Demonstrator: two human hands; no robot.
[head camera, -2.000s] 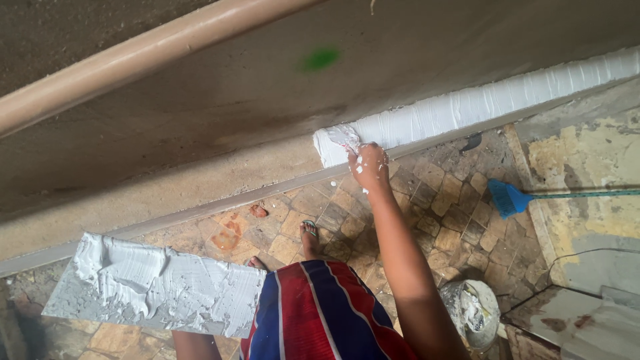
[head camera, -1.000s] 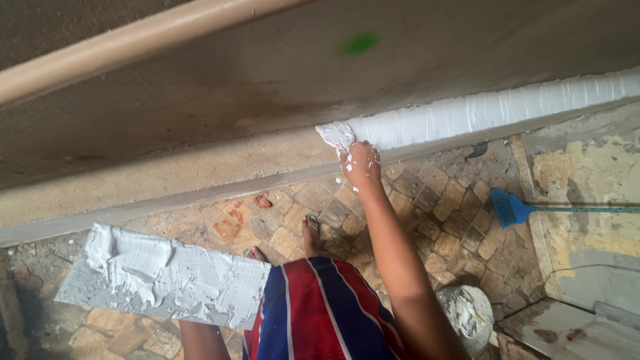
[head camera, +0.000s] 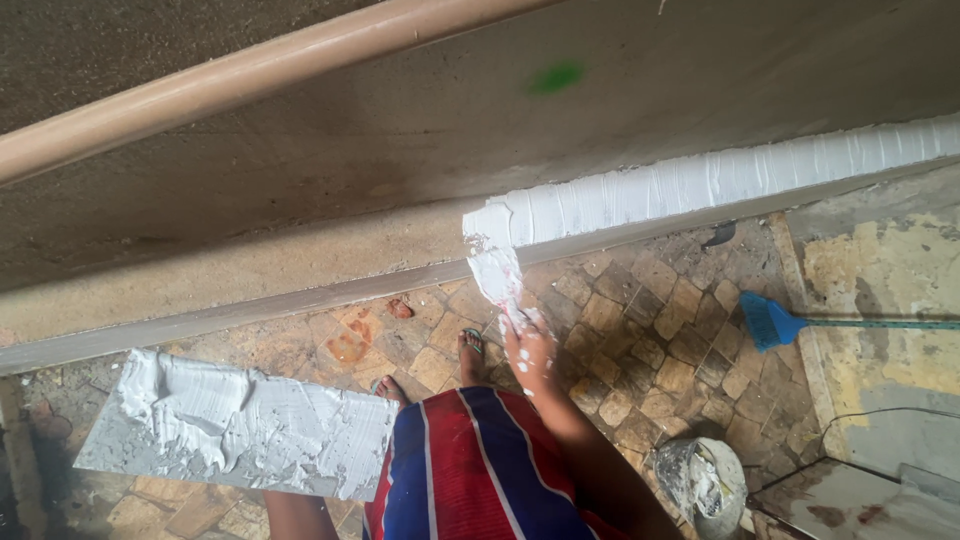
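My right hand (head camera: 529, 351), spattered with white paste, grips a putty knife (head camera: 496, 276) whose blade is coated white. The blade is at the near edge of a concrete ledge (head camera: 360, 255), just below the left end of a white paste band (head camera: 675, 187) that runs right along the ledge. At lower left a flat rectangular board (head camera: 247, 427) carries a thick, uneven layer of white paste. My left forearm goes under the board; my left hand is hidden beneath it.
A paste-smeared bucket (head camera: 701, 480) stands on the stone-tiled floor (head camera: 615, 352) at lower right. Beyond it lies a blue broom (head camera: 772, 322). A beige pipe (head camera: 247, 79) crosses the upper left. My sandaled feet are near the ledge.
My right hand and the putty knife have come back from the ledge top toward me. White paste now shows where the blade was. The board stays at lower left.
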